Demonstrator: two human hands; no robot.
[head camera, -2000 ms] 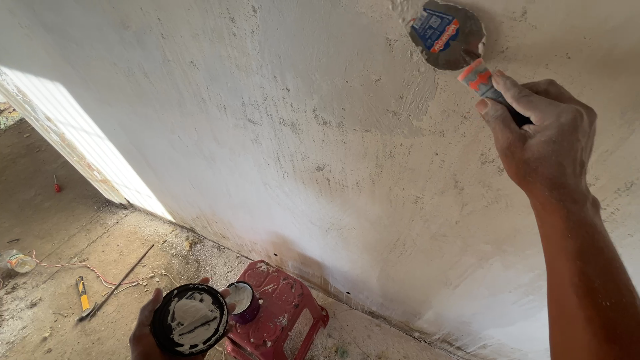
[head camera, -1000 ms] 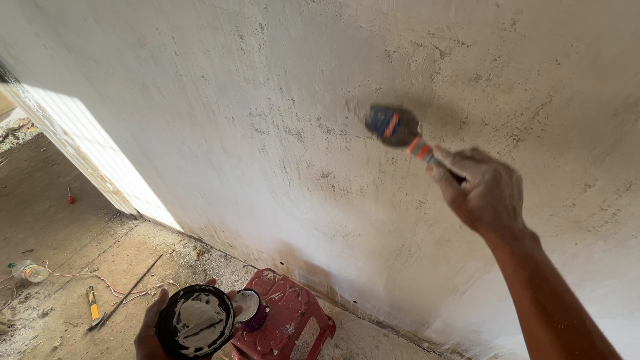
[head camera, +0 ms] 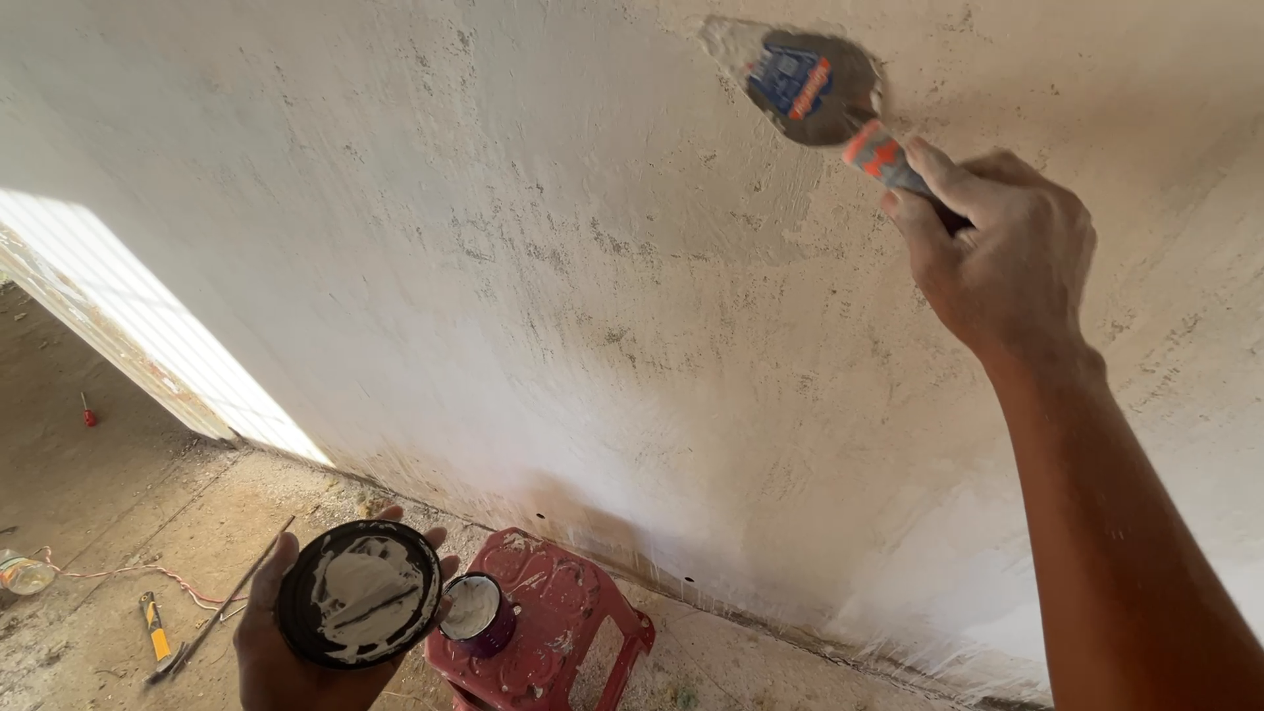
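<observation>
My right hand [head camera: 1017, 237], dusted white, grips the handle of a round-bladed putty knife [head camera: 825, 89] with a blue and orange sticker. Its blade lies against the upper part of the plastered wall [head camera: 592, 257], with a pale smear of filler at the blade's left edge. Low in the view, my left hand [head camera: 306, 681] holds a round black lid [head camera: 360, 592] from beneath, with whitish putty spread inside it. Just right of the lid, a small purple tub [head camera: 479, 612] of pale putty stands on a red plastic stool [head camera: 553, 632].
At lower left on the dusty floor lie a yellow and black tool [head camera: 155, 627], a thin dark rod [head camera: 232, 592], a twisted wire [head camera: 128, 570] and a clear bottle [head camera: 25, 575]. A small red-handled tool [head camera: 89, 415] lies beyond, near the sunlit wall end [head camera: 168, 326].
My right hand moved down and left across the wall with the putty knife, then back up and right. My left hand has stayed low, holding the lid.
</observation>
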